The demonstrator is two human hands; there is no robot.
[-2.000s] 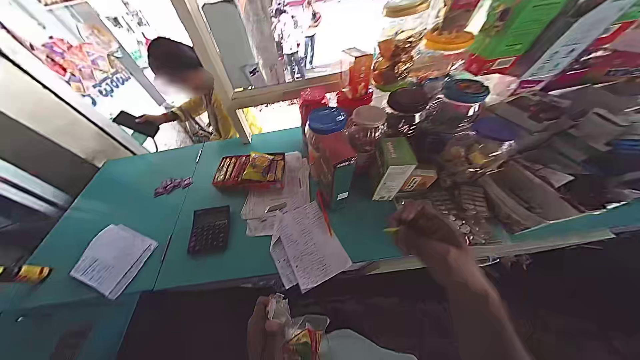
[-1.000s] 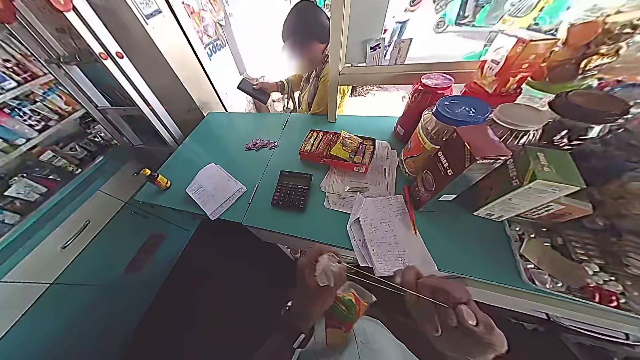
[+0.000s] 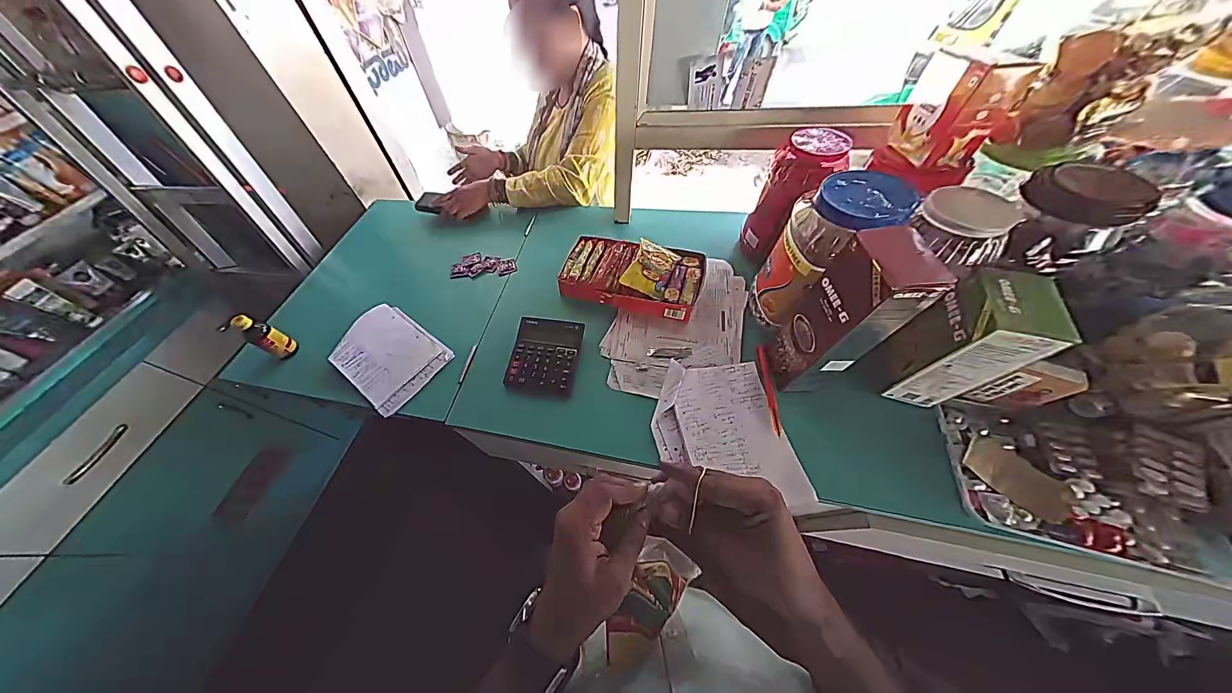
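Below the counter's front edge, my left hand (image 3: 599, 558) pinches the gathered neck of a clear plastic bag (image 3: 672, 558). Inside the bag is a colourful printed packet (image 3: 647, 602), hanging beneath my hands. My right hand (image 3: 736, 520) meets the left at the bag's neck, and a thin rubber band (image 3: 697, 500) loops around its fingers. How far the band goes around the bag is hidden by the fingers. Handwritten papers (image 3: 736, 423) lie just beyond my hands on the green counter (image 3: 423, 255), with a red pen (image 3: 768, 390) along their right edge.
A black calculator (image 3: 544, 356), a red box of sachets (image 3: 630, 277) and a small yellow bottle (image 3: 263, 337) stand on the counter. Jars (image 3: 866, 202), cartons (image 3: 972, 337) and a tray of blister packs (image 3: 1107, 481) crowd the right. Across the counter is a person in yellow (image 3: 577, 135).
My right hand has come in from the right to my left hand, its rubber band no longer stretched out as one second ago. The person across has lowered a dark object to the counter.
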